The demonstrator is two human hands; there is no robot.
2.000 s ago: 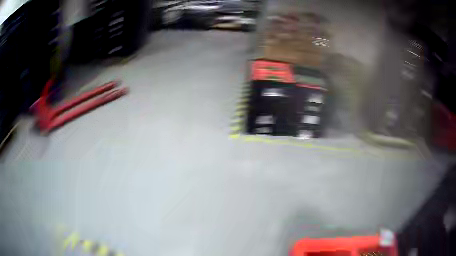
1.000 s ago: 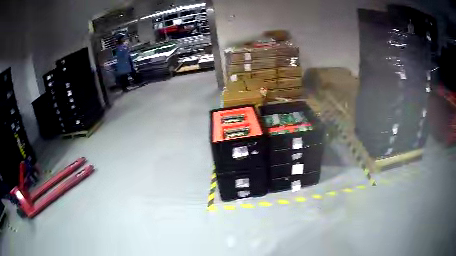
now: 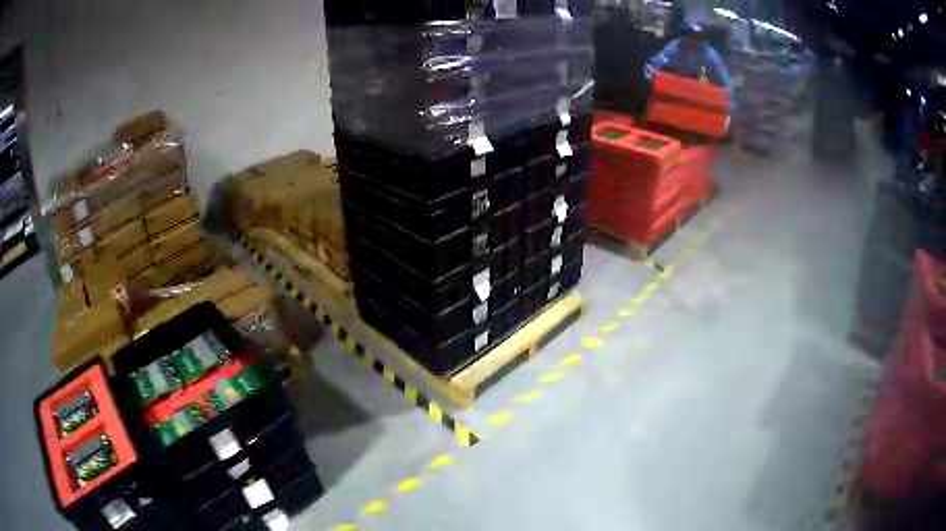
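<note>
Neither of my hands is in view. Nearest in front, at the lower left, stand stacked black crates [image 3: 254, 456] with white labels. The top crate holds green circuit boards [image 3: 178, 425] with silver-white parts, with red-orange foam between them. Beside it on the left, another black crate holds a red-orange foam tray [image 3: 104, 415] with two windows, each with a board in it.
Wrapped black crates [image 3: 467, 239] stand tall on a wooden pallet [image 3: 519, 358]. Brown cartons [image 3: 156, 244] are at the left. Behind, a person in blue [image 3: 693, 52] is at stacked red-orange trays [image 3: 638, 187]. Blurred red trays [image 3: 908, 415] are at the right edge. Yellow-black tape marks the floor.
The view has turned right. The crates with boards have shifted to the lower left, the wrapped stack is now central, and the red-orange trays and person have appeared. The red pallet truck is out of view.
</note>
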